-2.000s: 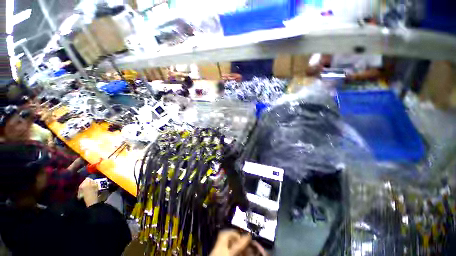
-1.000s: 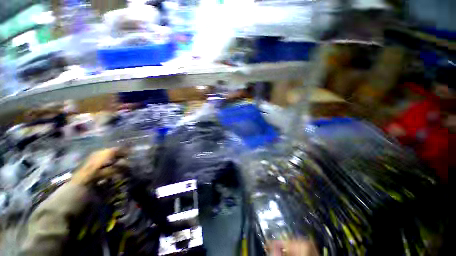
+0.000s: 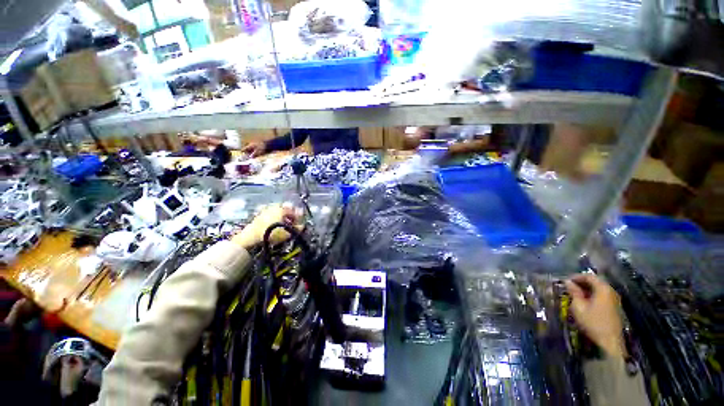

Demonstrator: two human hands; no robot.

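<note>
My left hand [image 3: 270,225] is over the left cable bundle [image 3: 242,333], beside a black cord loop; its fingertips are blurred and I cannot tell if they grip anything. A dark screwdriver [image 3: 324,297] hangs just right of it, in front of the white box [image 3: 357,365] with open windows. My right hand [image 3: 595,311] is over the right clear tray [image 3: 500,341], fingertips bent down at the cables with yellow bands; whether it holds one is unclear. Small black parts [image 3: 429,305] lie in a heap right of the white box.
A crumpled clear bag [image 3: 409,218] over dark contents and a blue bin [image 3: 496,206] stand behind the white box. A metal shelf edge [image 3: 357,115] crosses overhead, with a slanted post [image 3: 615,174] at right. White parts [image 3: 159,210] lie at left. Other people's hands show behind and lower left.
The view has swung right, then partly back left, and is sharper. My left hand now shows beside the cord loop. My right hand has moved up from the lower edge onto the right tray's cables.
</note>
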